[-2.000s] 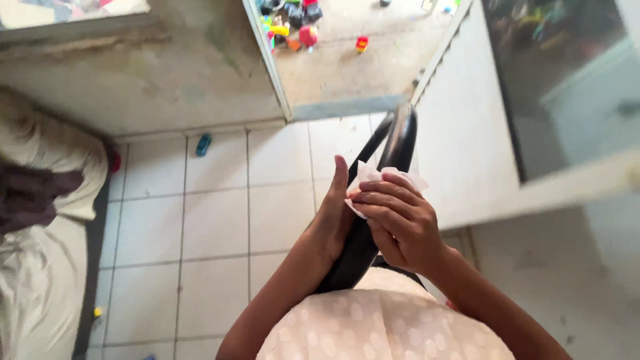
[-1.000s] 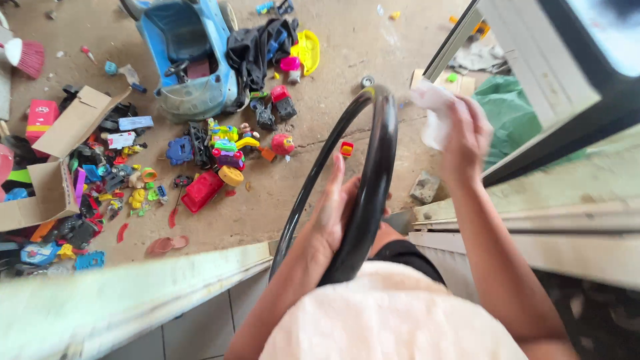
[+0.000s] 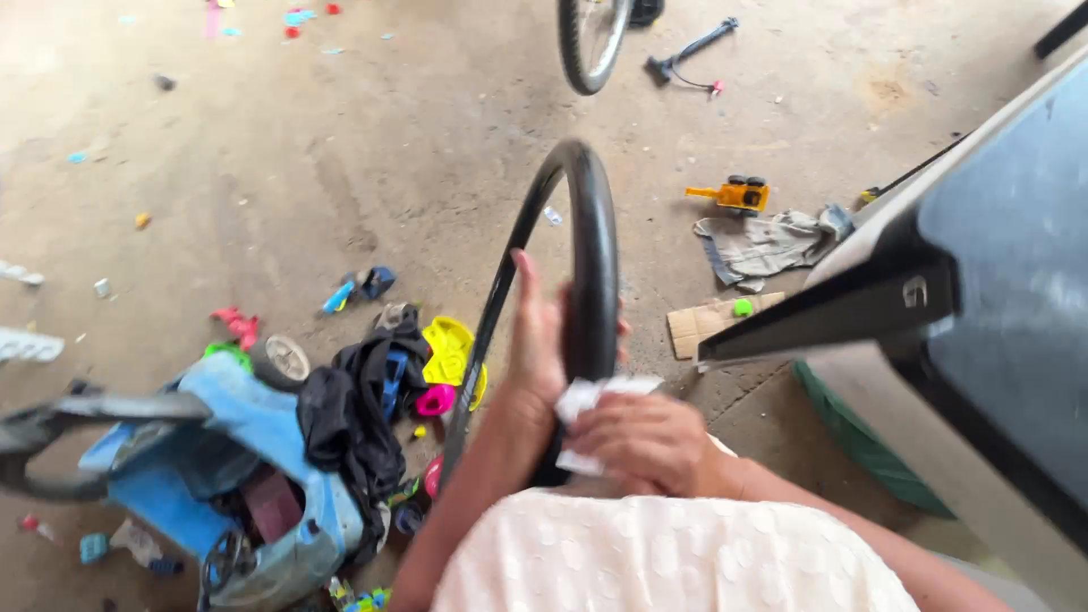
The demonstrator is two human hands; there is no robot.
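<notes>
A black ring-shaped tube [image 3: 592, 255], which looks like a bicycle inner tube or tyre, stands upright before my body. My left hand [image 3: 540, 348] grips its near part, with the thumb up on the inner side and fingertips showing past the right side. Lower down, my right hand [image 3: 642, 438] presses a crumpled white cloth or tissue [image 3: 586, 395] against the tube. The fingers of that hand are somewhat blurred. The tube's lowest part is hidden behind my hands and the light dotted garment.
A blue toy car [image 3: 255, 450], black clothing [image 3: 361, 399] and scattered toys lie at lower left. Ahead are a bicycle wheel [image 3: 586, 51] and a hand pump [image 3: 693, 53]. At right are a yellow toy truck [image 3: 739, 195], a grey cloth [image 3: 773, 246], cardboard [image 3: 688, 327] and a dark-panelled frame [image 3: 1003, 204].
My right hand, raised off the tube with the white cloth one second ago, is back against it. The view has moved from the tiled room to the toy-strewn concrete floor.
</notes>
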